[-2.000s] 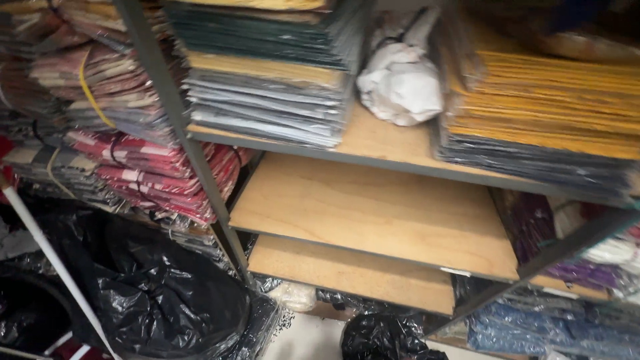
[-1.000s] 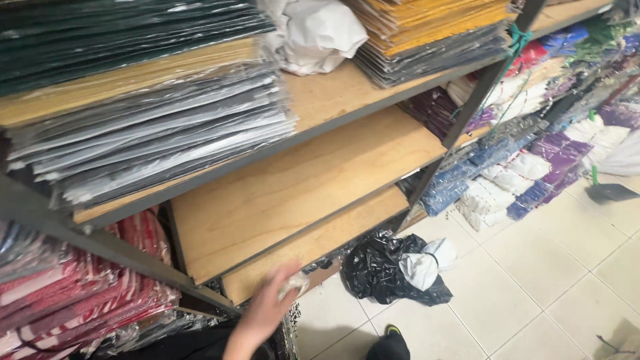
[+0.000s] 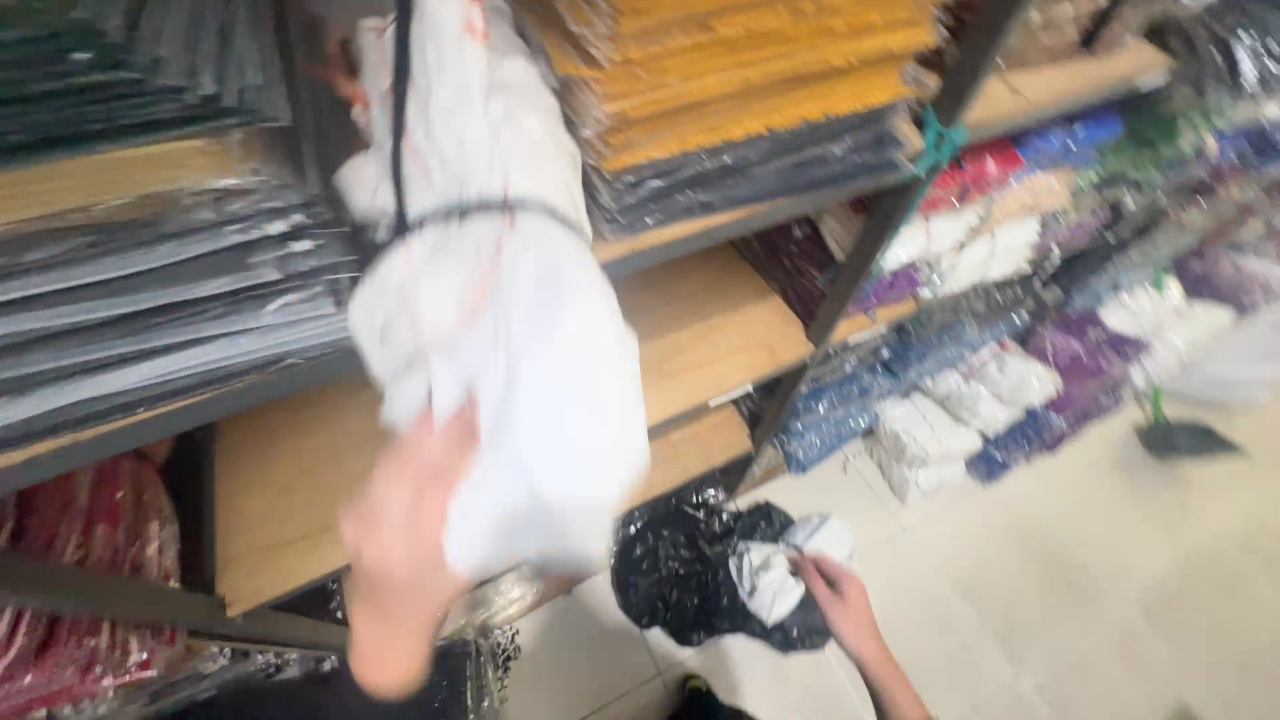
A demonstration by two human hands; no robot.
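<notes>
A large white bundle (image 3: 530,370), tied round with a dark cord, reaches out over the shelf edge between the stacks. My left hand (image 3: 410,500), blurred, is on the lower left side of this bundle, its fingers against the white material. Lower right, my right hand (image 3: 830,590) pinches a crumpled white bag or cloth (image 3: 770,580), seen in front of a black plastic bag (image 3: 670,570) on the floor. Whether the white piece lies on the black bag cannot be told.
Plastic-wrapped yellow fabric stacks (image 3: 760,80) and grey ones (image 3: 170,300) flank the bundle. Below are wooden shelf boards (image 3: 710,320). A metal upright (image 3: 860,260) bears a green tie (image 3: 938,145). Packets in several colours (image 3: 900,350) line the right side, by the tiled floor (image 3: 1050,570).
The white bundle, on the shelf between the stacks before, now extends out over its edge with my left hand on it. My right hand has come into view, gripping white material. The view has shifted.
</notes>
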